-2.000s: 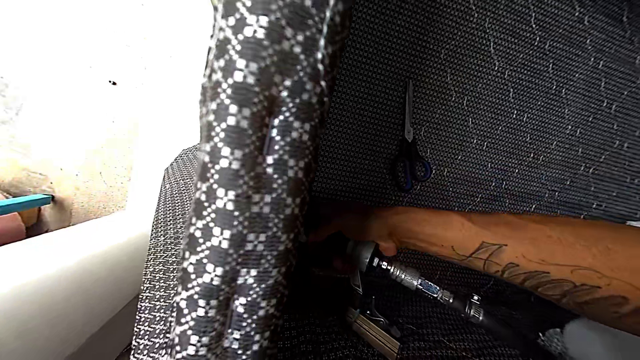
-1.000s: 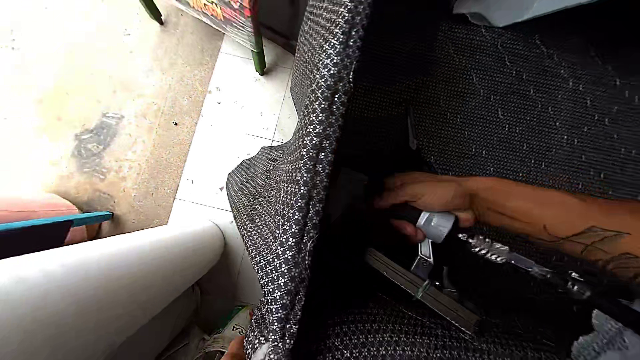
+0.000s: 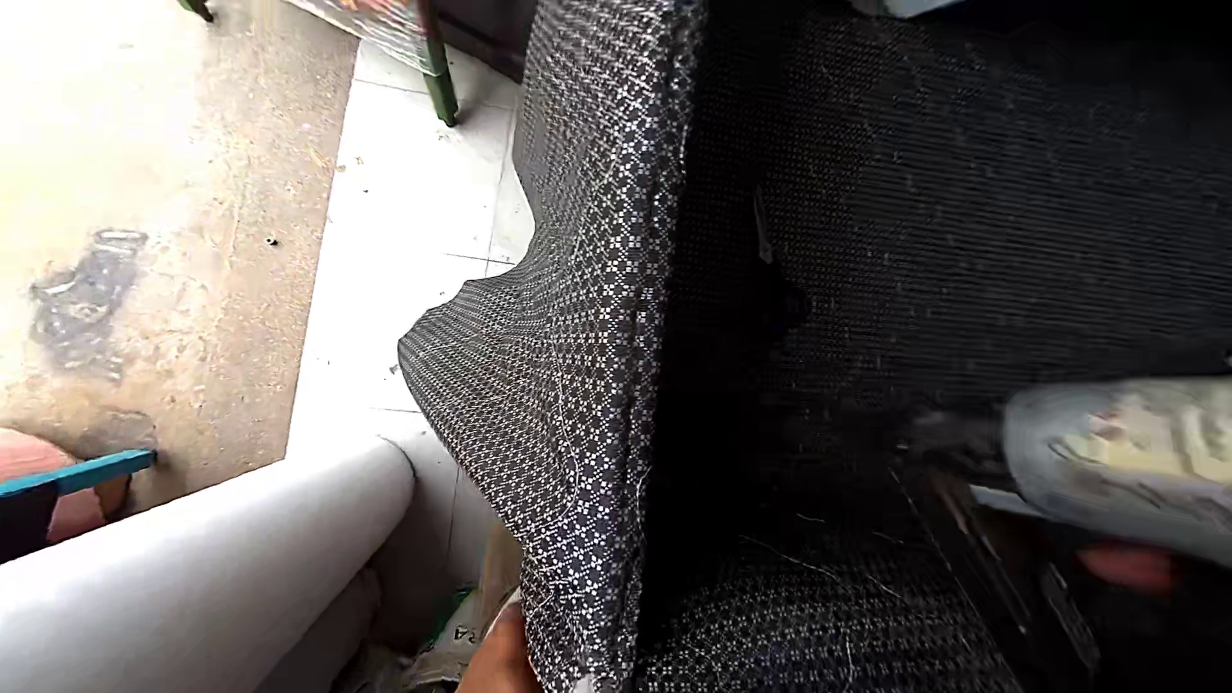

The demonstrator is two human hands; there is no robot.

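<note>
My left hand (image 3: 502, 659) is at the bottom edge, its fingers against the side of a patterned black-and-white upholstery fabric (image 3: 577, 385), pinching its lower part. The fabric stands as a long ridge with a seamed edge. To its right, in deep shadow, scissors (image 3: 762, 226) lie on dark fabric. At the right edge is a blurred, pale, rounded thing (image 3: 1126, 452) with yellowish marks; what it is I cannot tell. Beneath it, a reddish blur may be a finger of my right hand (image 3: 1126, 568); its grip is hidden. Dark bar-like parts (image 3: 1001, 568), perhaps of the pneumatic stapler, show nearby.
A large white roll (image 3: 212, 577) lies at lower left, beside a blue bar (image 3: 87, 472) and something pink. A green furniture leg (image 3: 441, 91) stands on the white tiled floor (image 3: 414, 183). Crumpled bags (image 3: 448, 635) lie below the fabric. Loose threads are on the dark fabric.
The bare right forearm and the hand on the pneumatic stapler, plain one second ago, no longer show clearly. A pale blurred thing has come in at the right. The view has shifted since two seconds ago.
</note>
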